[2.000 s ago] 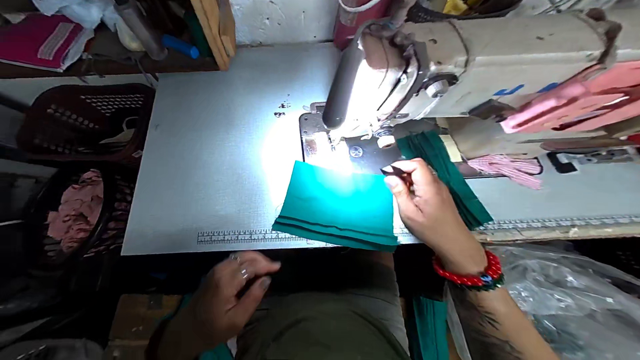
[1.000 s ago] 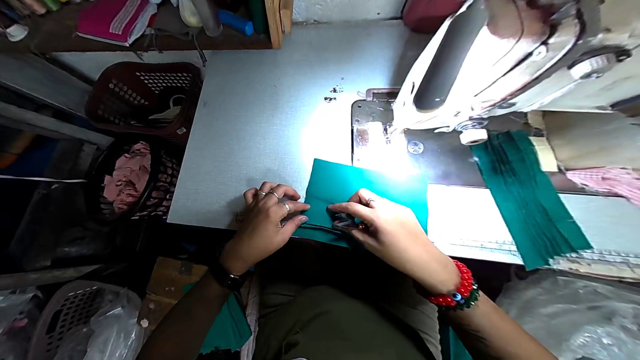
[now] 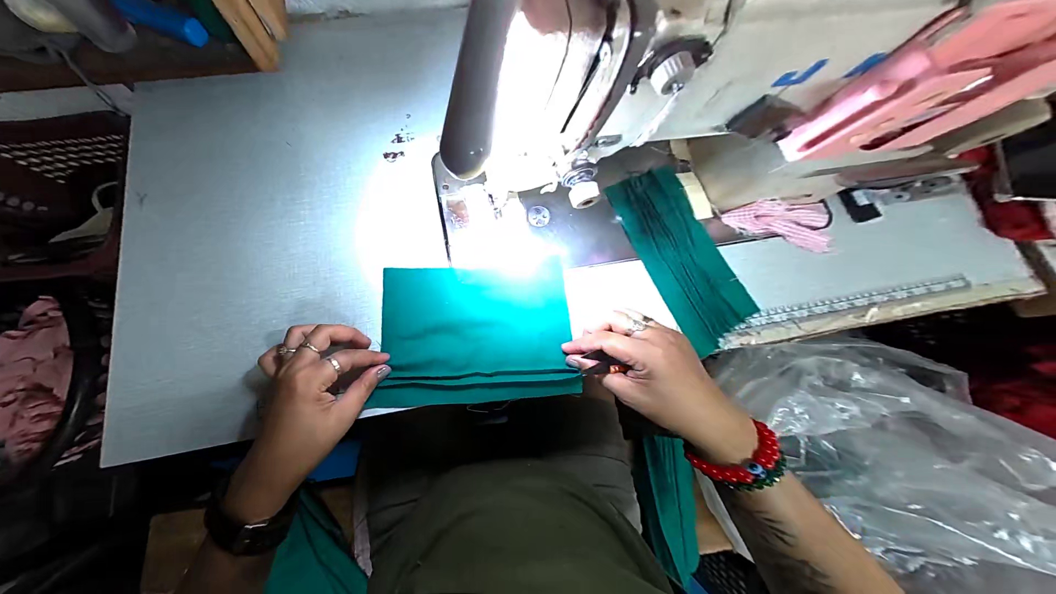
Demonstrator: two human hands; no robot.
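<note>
A folded green fabric piece (image 3: 478,330) lies at the table's front edge, just before the sewing machine's needle area, with layered folds along its near side. My left hand (image 3: 322,371) pinches its near left corner between thumb and forefinger. At the near right corner, my right hand (image 3: 639,363) pinches the fabric and also holds a small dark tool (image 3: 605,364), partly hidden by the fingers. The sewing machine (image 3: 528,91) stands beyond, its lamp glaring over the needle plate. A stack of green fabric strips (image 3: 681,256) lies to the right of the needle area.
Pink checked cloth (image 3: 780,221) and a measuring tape (image 3: 858,300) lie on the right side of the table (image 3: 239,214). Clear plastic (image 3: 874,437) bulges below the right edge. Baskets, one with pink cloth (image 3: 33,371), stand at the left. A wooden shelf (image 3: 247,33) borders the upper left.
My left hand, off the fabric two seconds ago, is now at its left corner. Since one second ago my hands have moved apart, the right one to the right corner.
</note>
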